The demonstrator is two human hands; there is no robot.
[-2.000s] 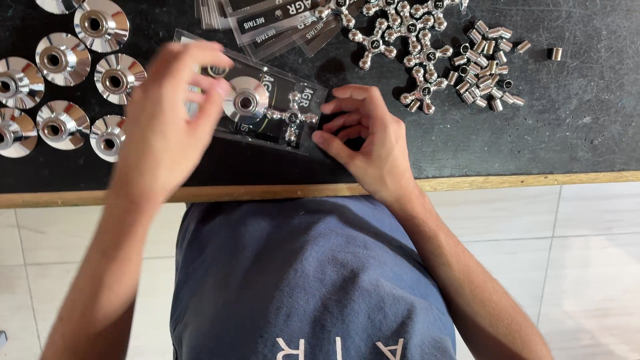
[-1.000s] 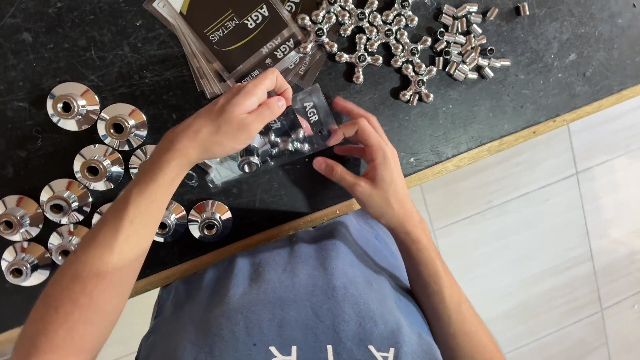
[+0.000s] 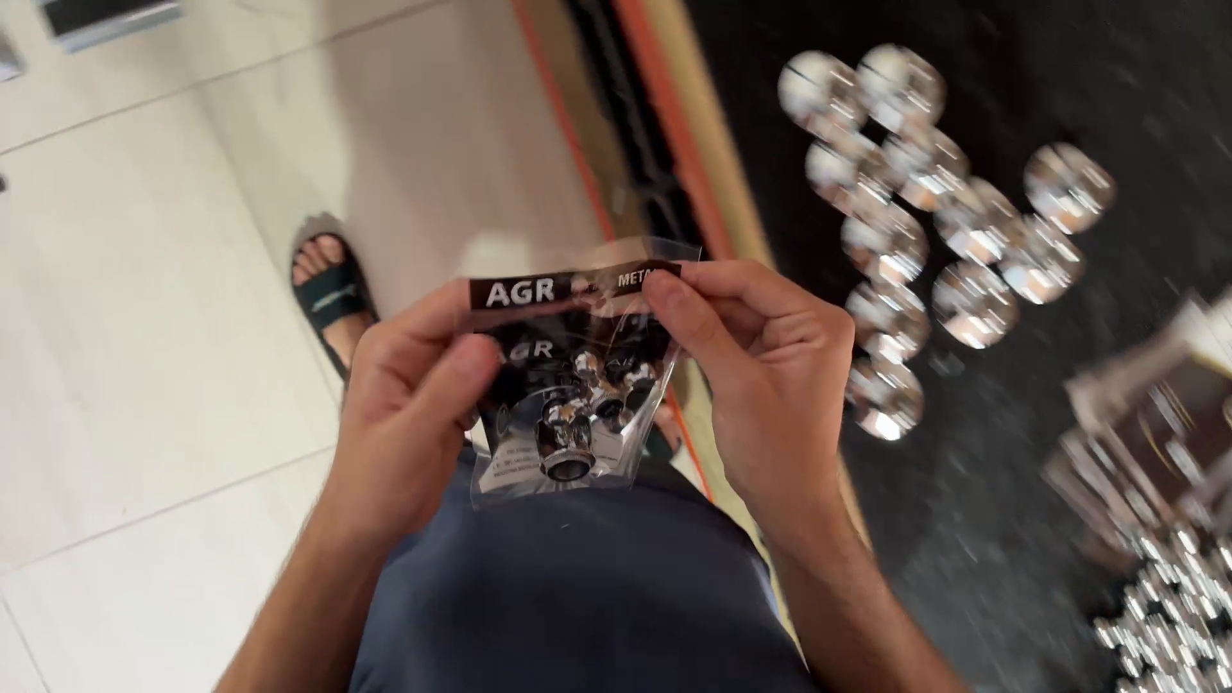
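Observation:
A clear plastic bag (image 3: 626, 462) with a black printed header hangs upright between my two hands, in front of my body. Inside it lie shiny chrome metal fittings (image 3: 568, 433), among them a cross-shaped handle and a tubular piece with a dark round opening. My left hand (image 3: 404, 404) pinches the bag's upper left corner between thumb and fingers. At the upper right corner, my right hand (image 3: 760, 366) grips the header the same way. The bag bears printed writing.
Right of me, a dark worktop (image 3: 972, 481) with a wooden edge holds several chrome flanges (image 3: 977, 303), blurred. Further right are a stack of printed bags (image 3: 1155, 433) and a heap of small chrome parts (image 3: 1174, 616). A sandalled foot (image 3: 332, 289) stands on the tiled floor.
The bag has left the worktop and is now held up between both hands over my lap and the floor. The view has swung strongly, with the worktop now on the right.

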